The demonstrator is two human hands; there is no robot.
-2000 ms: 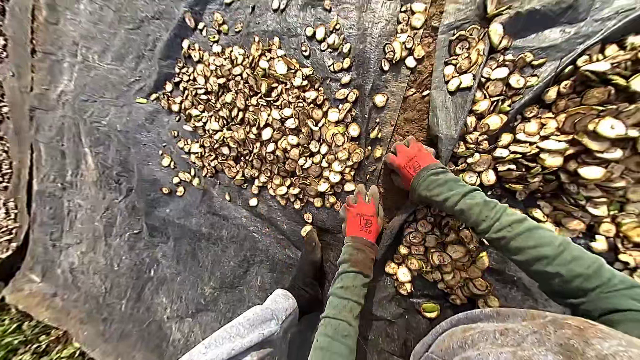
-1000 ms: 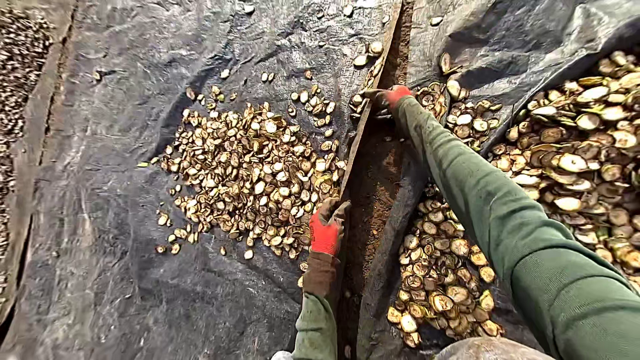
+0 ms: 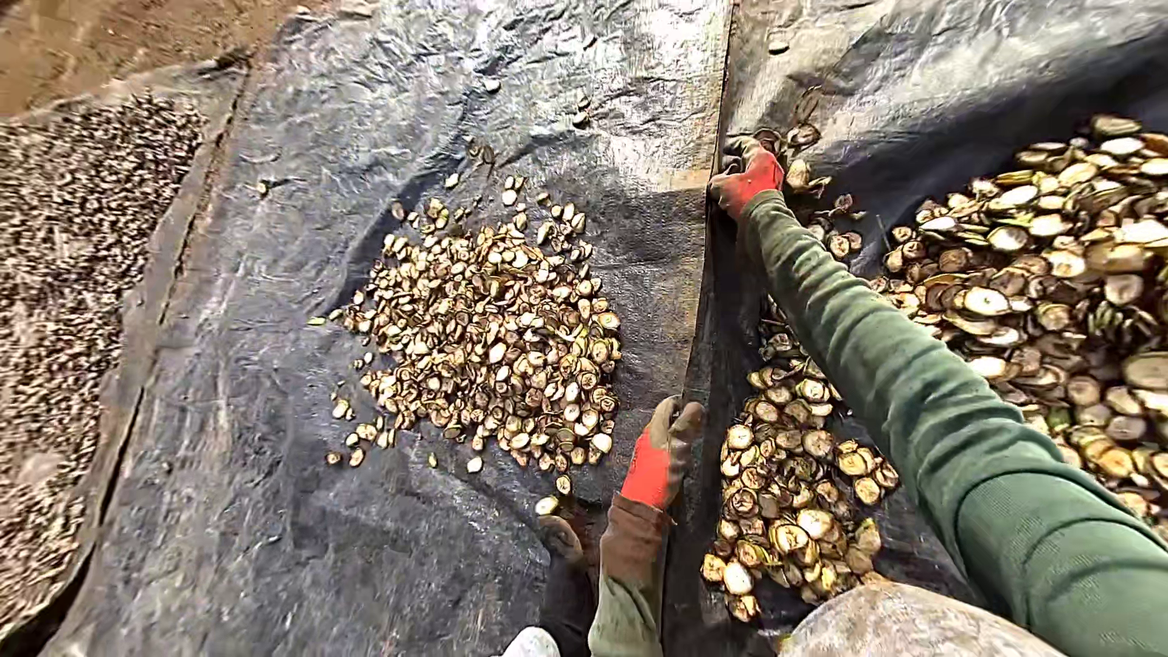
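Both my hands wear red and brown work gloves. My left hand (image 3: pixel 662 452) is at the lower middle, its curled fingers closed on the edge of the dark plastic tarp (image 3: pixel 274 511). Farther up, my right hand (image 3: pixel 748 175) grips the same edge where it meets a second tarp (image 3: pixel 885 55). A heap of dried sliced pieces (image 3: pixel 493 338), round and pale with dark rims, lies on the left tarp, to the left of my hands. More slices (image 3: pixel 794 474) lie under and beside my right forearm.
A larger heap of slices (image 3: pixel 1049 274) covers the right side. At the far left, small dark bits (image 3: pixel 64 274) are spread beyond a tarp seam. Bare soil (image 3: pixel 119 41) shows at the top left. A dark shoe (image 3: pixel 561 543) stands below the heap.
The strip of soil seen between the tarps earlier is now covered by tarp. My right hand has moved farther up along the edge. The slices beside the edge have shifted away from it.
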